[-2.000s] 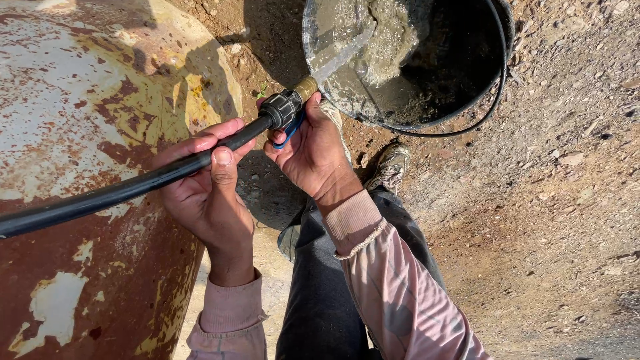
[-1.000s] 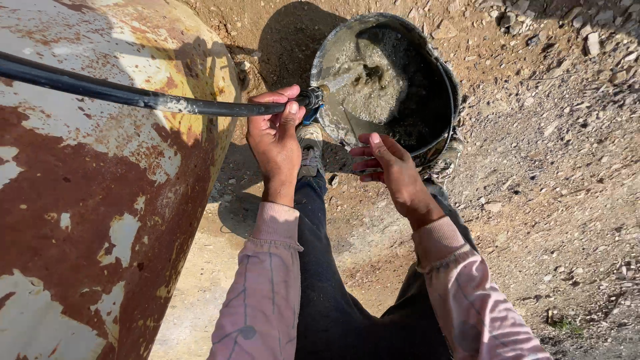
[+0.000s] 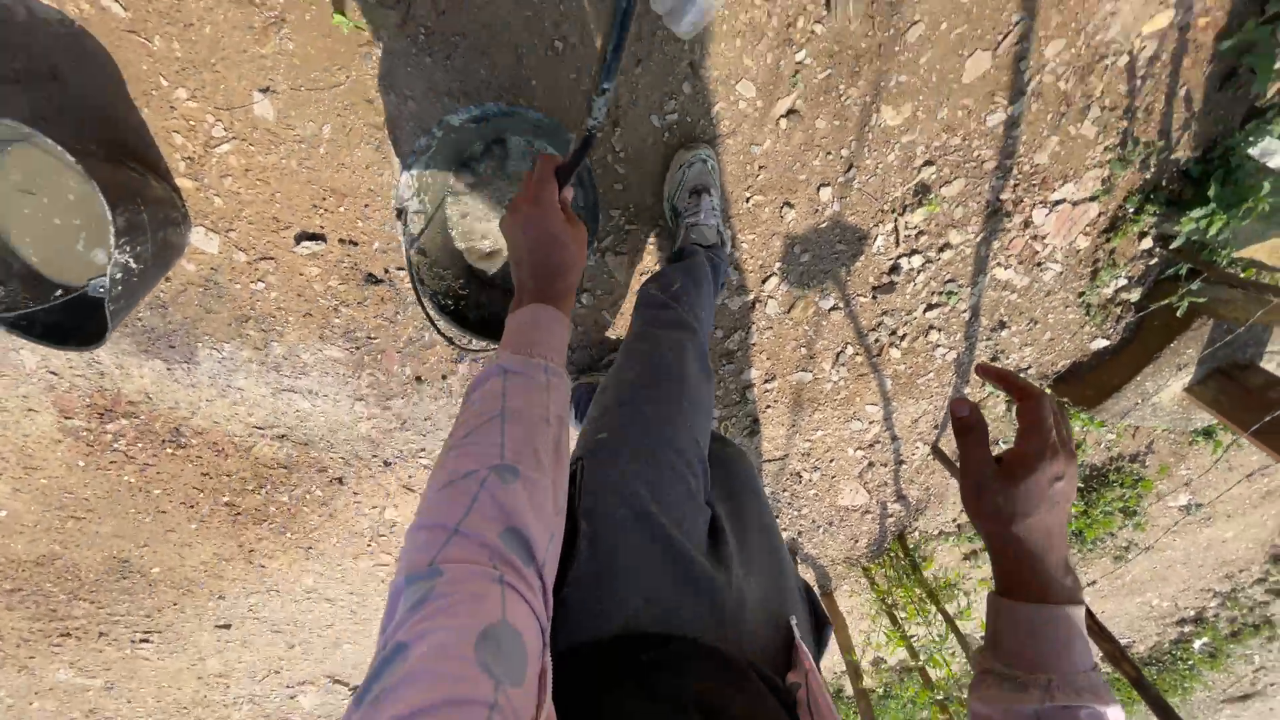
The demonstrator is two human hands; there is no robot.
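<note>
My left hand (image 3: 545, 240) is closed around a black hose (image 3: 606, 85) that runs up past the top edge of the view. The hand is over the near bucket (image 3: 415, 262), a dark one with grey, wet contents partly in shade; the hand and forearm hide part of its right side. The hose end inside or below my fist cannot be made out. Away to the right, my right hand (image 3: 1020, 465) is raised over the ground with its fingers apart, holding nothing.
A second dark bucket (image 3: 150, 235) with cloudy grey liquid stands at the left edge. My shoe (image 3: 697, 195) is on stony ground right of the near bucket. Wooden rails (image 3: 1240, 400), thin wire and green plants (image 3: 1110, 500) are at the right. A whitish object (image 3: 686, 12) shows at the top.
The view has swung far, and the rusty tank has left it. My right hand, near the bucket and my left hand one second ago, is now far from both. My left hand still grips the hose.
</note>
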